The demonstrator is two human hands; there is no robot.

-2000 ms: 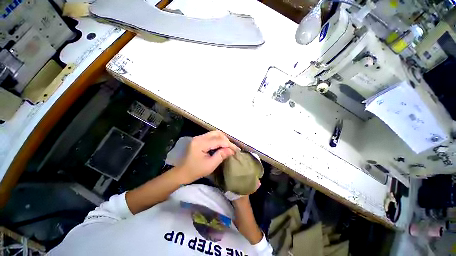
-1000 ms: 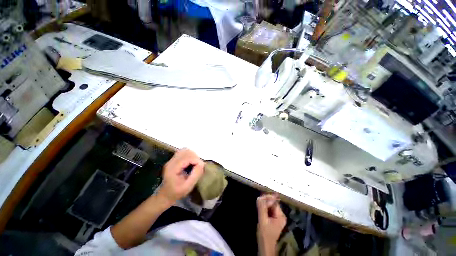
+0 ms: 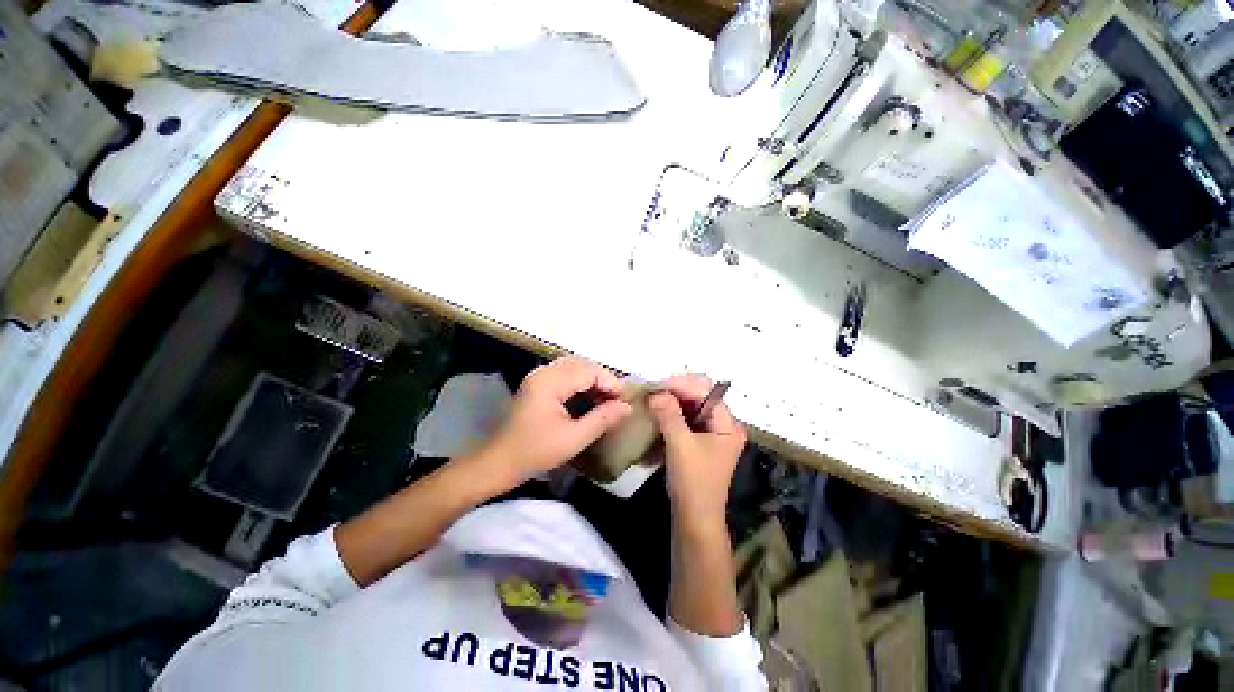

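A small cloth piece (image 3: pixel 625 446), khaki with a pale edge at its bottom, is held just below the table's front edge. My left hand (image 3: pixel 558 416) pinches it from the left. My right hand (image 3: pixel 698 435) pinches it from the right, the fingertips of both hands nearly meeting at its top. A short, thin dark item (image 3: pixel 713 398) sticks up from my right fingers; I cannot tell what it is. The fingers hide part of the cloth piece.
The white table (image 3: pixel 460 203) bears long pale grey cut pieces (image 3: pixel 406 75) at upper left. The sewing machine (image 3: pixel 866 149), with a paper sheet (image 3: pixel 1035 250), stands at right. Dark snips (image 3: pixel 851 319) lie on its bed. Khaki panels (image 3: pixel 826 608) are heaped below the table edge.
My right hand, apart from the cloth at the right one second ago, has come in beside my left hand and holds the piece, with the dark item in its fingers. The view has tilted downward.
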